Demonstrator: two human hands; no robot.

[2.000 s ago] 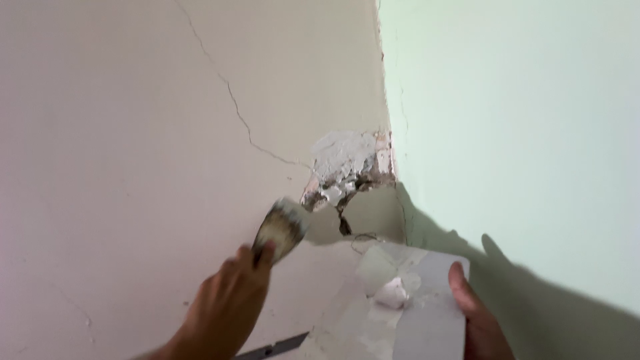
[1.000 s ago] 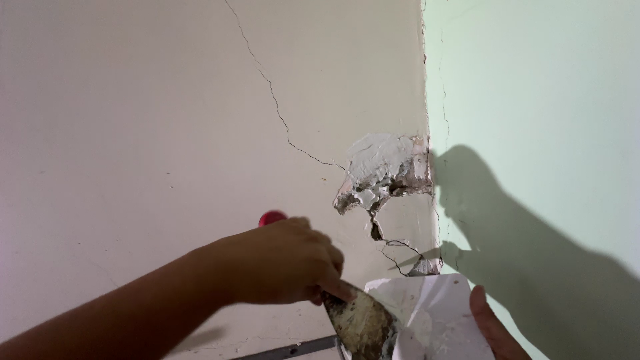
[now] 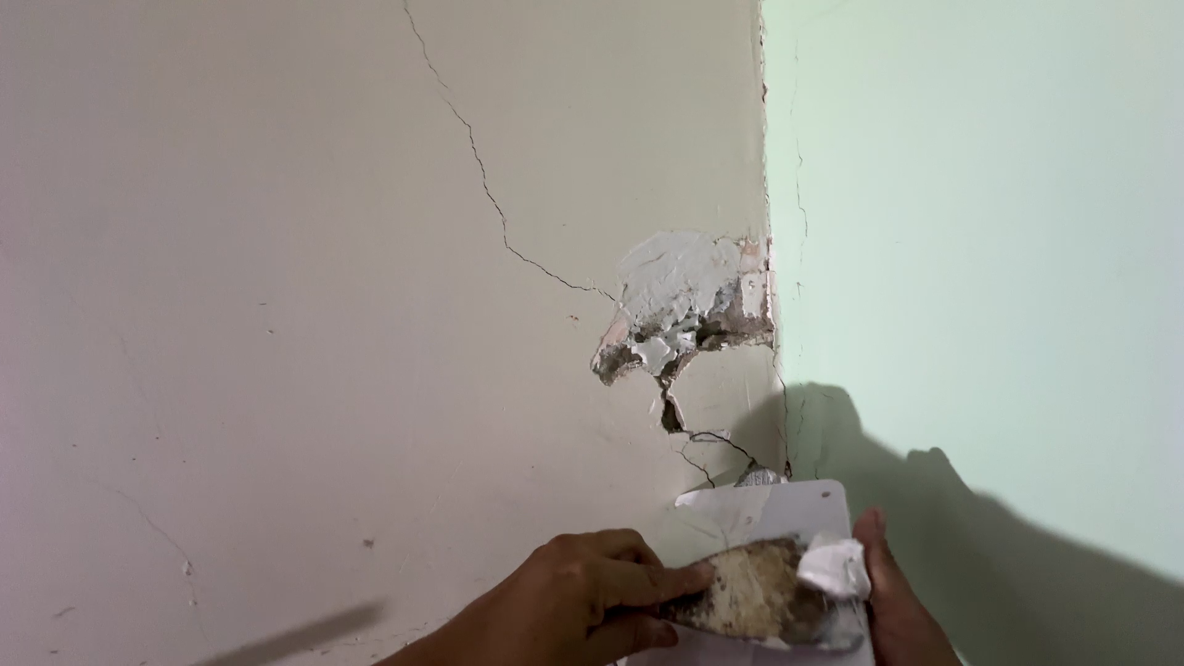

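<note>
My left hand (image 3: 592,601) grips a putty knife (image 3: 754,592) whose broad, stained blade lies over a white plastic board (image 3: 805,513). A lump of white filler (image 3: 835,567) sits at the blade's far edge, near the board's right side. My right hand (image 3: 893,592) holds the board by its right edge, thumb up; its other fingers are hidden. Above the board, a broken hole (image 3: 731,324) in the wall near the corner has rough filler (image 3: 675,277) over its upper part. The knife's handle is hidden by my left hand.
A long thin crack (image 3: 486,185) runs from the top down to the hole. Finer cracks (image 3: 731,442) lie below it, just above the board. The pale green wall (image 3: 999,231) meets the beige wall (image 3: 277,231) at a chipped corner (image 3: 764,139). Shadows fall across both walls.
My left hand, at first left of the board with the knife raised, has come over to the board. The white lump now sits at the blade's edge. The view has shifted.
</note>
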